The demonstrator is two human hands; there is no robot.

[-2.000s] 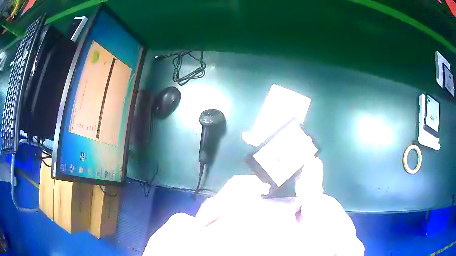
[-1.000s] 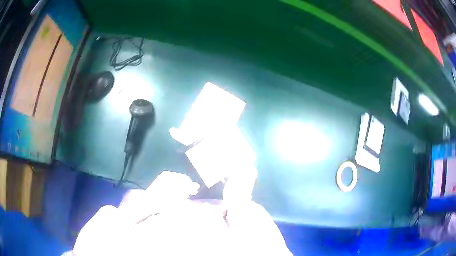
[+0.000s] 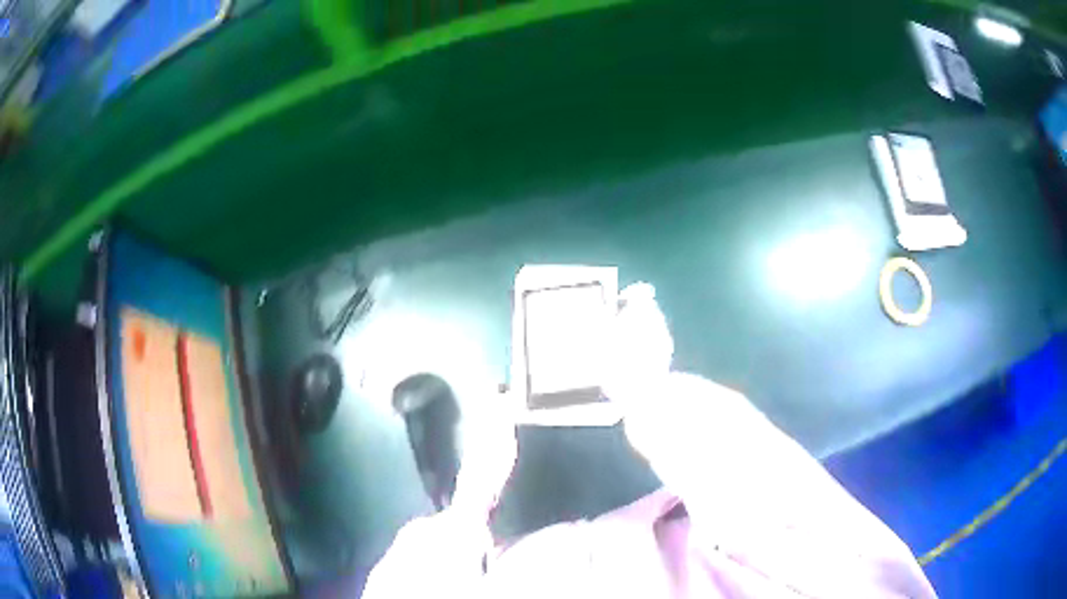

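An e-reader point(image 3: 568, 342) with a dark frame and pale screen lies over a white packing piece point(image 3: 566, 276), whose rim shows around it. My right hand point(image 3: 642, 342), white with glare, is at the e-reader's right edge with its fingers against it. My left hand point(image 3: 484, 435), also washed out, is at the packing piece's lower left corner; its fingers are too bright to make out. A black barcode scanner point(image 3: 431, 431) lies just left of my left hand, partly hidden by it.
A monitor point(image 3: 187, 421) stands at left, with a black mouse point(image 3: 317, 391) and coiled cable point(image 3: 342, 307) beside it. At right are a tape roll point(image 3: 906, 291), another e-reader point(image 3: 919, 171) on a white piece, and a further unit point(image 3: 948, 63). A green frame bar point(image 3: 222, 126) runs behind.
The view has turned. The e-reader, earlier tilted in front of the white packing piece and overlapping it, now lies over it and in line with it. My right hand has moved up along its right side.
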